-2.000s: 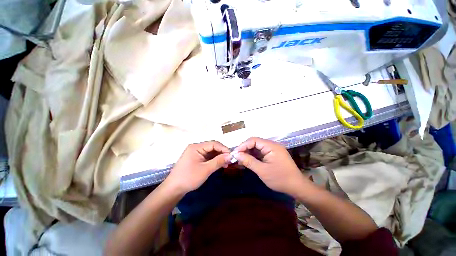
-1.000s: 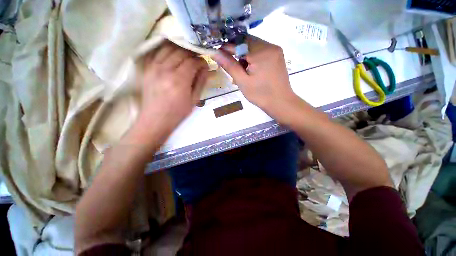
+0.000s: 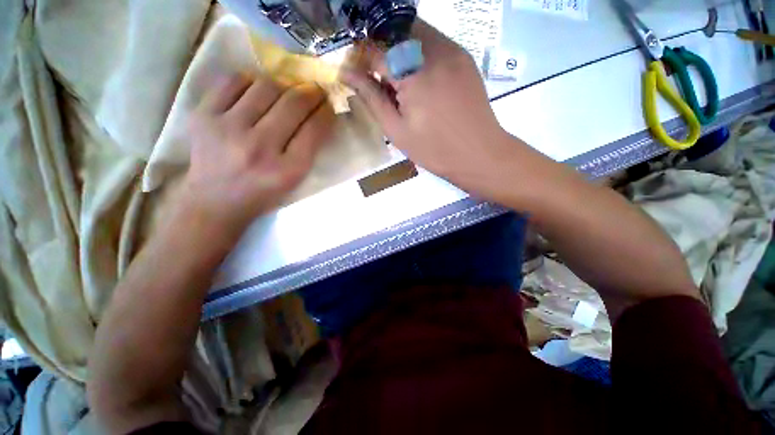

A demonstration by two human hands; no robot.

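Beige cloth (image 3: 93,93) lies over the left of the white table, its edge running to the sewing machine's needle area (image 3: 340,25). My left hand (image 3: 255,140) rests flat on the cloth left of the needle area, fingers spread and slightly blurred. My right hand (image 3: 442,110) is at the needle area, fingertips close together at the cloth's edge beside the presser foot. The grey block (image 3: 404,59) partly hides those fingers, and I cannot tell whether they pinch the cloth. A yellowish lit patch of cloth (image 3: 297,66) shows between the hands.
Scissors with yellow and green handles (image 3: 671,98) lie on the table at right, with a wooden-handled tool (image 3: 755,36) beyond. Printed labels (image 3: 478,34) are behind my right hand. A measuring tape (image 3: 357,251) runs along the front edge. Loose beige cloth (image 3: 697,212) hangs below at right.
From fiddling with a small white thing above the table edge, both hands have moved to the cloth by the needle. The view has shifted closer, and my left hand now lies flatter on the cloth.
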